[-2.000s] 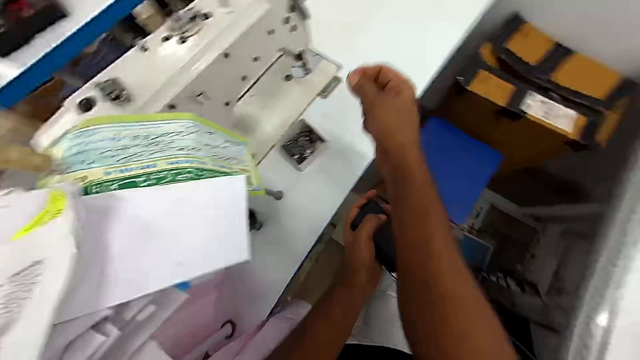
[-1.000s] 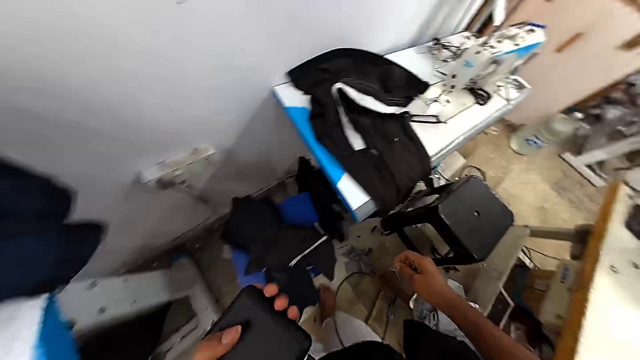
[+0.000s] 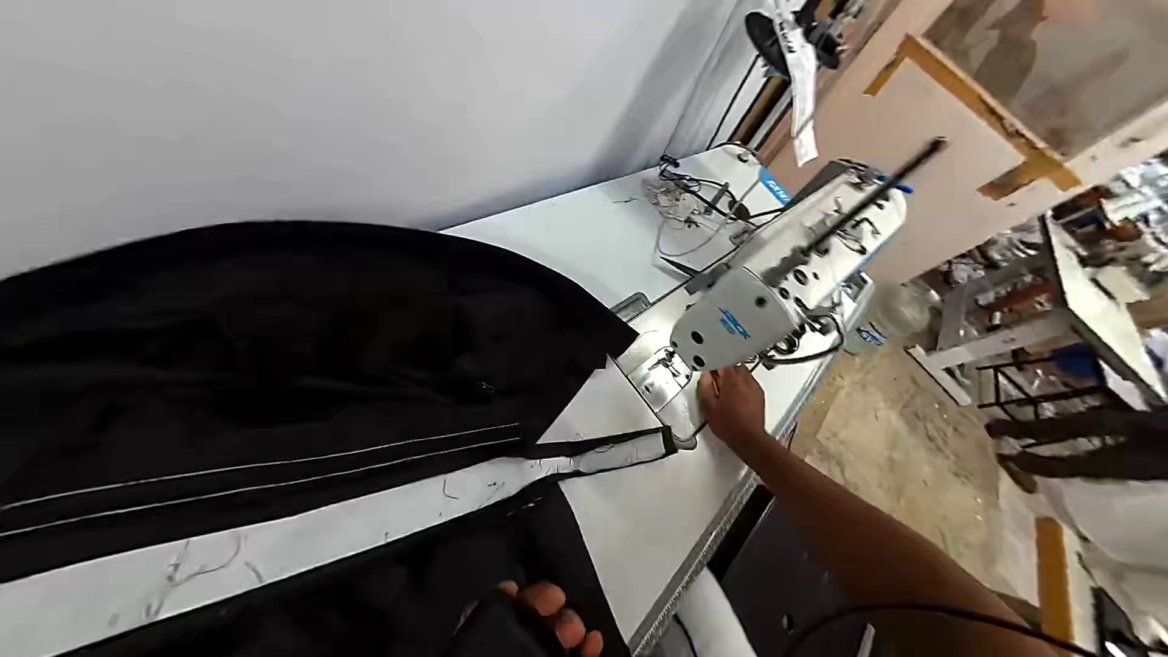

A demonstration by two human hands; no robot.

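Observation:
A white industrial sewing machine stands tilted in view on its white table. My right hand is beside the needle area, fingertips drawn together near the presser foot; whether something small is between them cannot be told. At the bottom, my left hand holds a dark object, only partly in view, over the black fabric. The black garment, with white stitched lines and a white strip, covers the left of the table, its tip close to the machine's bed.
Tangled threads and a small tool lie on the table behind the machine. A wall runs along the back. The table's front edge passes under my right forearm. At the far right are a workbench and a person's legs.
The view has swung and come much closer to the machine with the black garment. My right hand, low beside a black stool one second ago, is now at the needle area. The left still holds the dark object.

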